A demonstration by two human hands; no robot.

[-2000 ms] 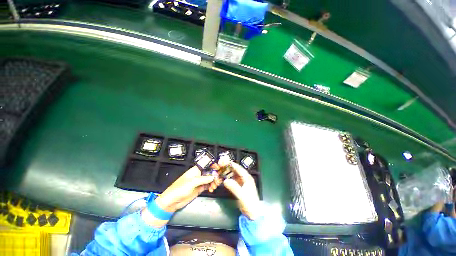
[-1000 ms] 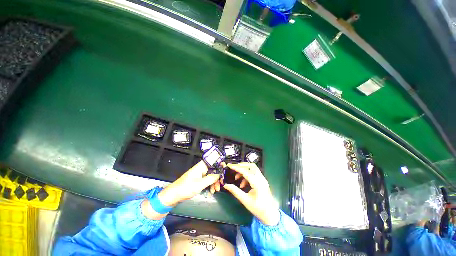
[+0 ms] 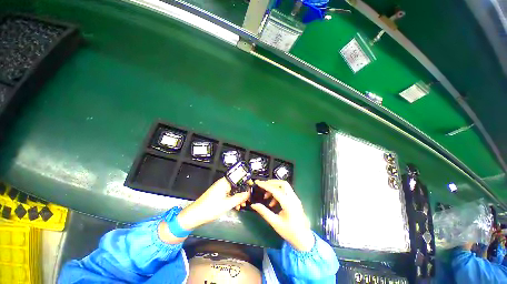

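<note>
My left hand (image 3: 214, 203), with a blue band on its wrist, holds a black squarish electronic unit (image 3: 239, 173) with a bright white face, above the foam compartment tray. My right hand (image 3: 282, 211) is just right of it, fingers bent and close to the unit; a dark patch lies between its thumb and fingers, and I cannot tell whether it holds a small part. The black foam compartment tray (image 3: 145, 187) has units in the pockets of its back row. Two front-row pockets at the left are empty; the rest of that row is partly hidden by my hands.
A clear blister tray stack (image 3: 364, 194) stands right, with a dark part (image 3: 322, 128) at its back corner. Beyond are a long black tray (image 3: 421, 227) and another person's blue sleeve (image 3: 472, 267). A large black tray (image 3: 33, 50) is far left, a yellow tray (image 3: 55, 220) lower left.
My right hand has moved slightly apart from the left since two seconds ago, and its fingers have spread more. The unit stays in my left hand. The view has shifted.
</note>
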